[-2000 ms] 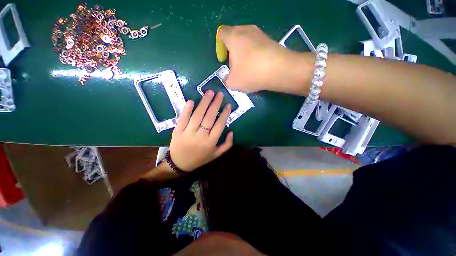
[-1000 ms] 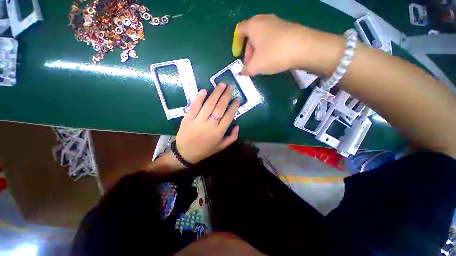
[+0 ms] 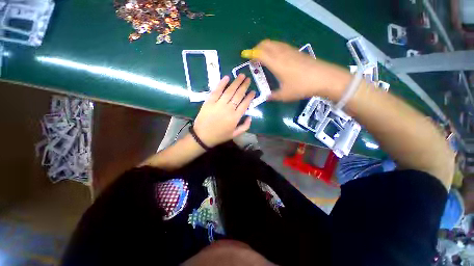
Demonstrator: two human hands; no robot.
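Note:
A white housing with a window lies tilted on the green bench, with a small dark reddish spot on its broad side. My left hand holds it down with the fingers laid over its lower left part. My right hand, slightly blurred, is at its upper right side, with a yellow finger cot near its top edge. Whether the right fingers hold a small part cannot be told. A second white housing lies just left. A heap of coppery parts lies at the upper left.
Several loose white housings lie under and below my right forearm, more beyond it. Others lie at the far left. An open carton below the bench holds many white parts. A red stool stands below. A pale rail crosses the upper right.
The view has shifted, showing more carton and rail. My left hand stays on the housing. My right hand has moved lower relative to it, its yellow cot now pointing left near the top edge.

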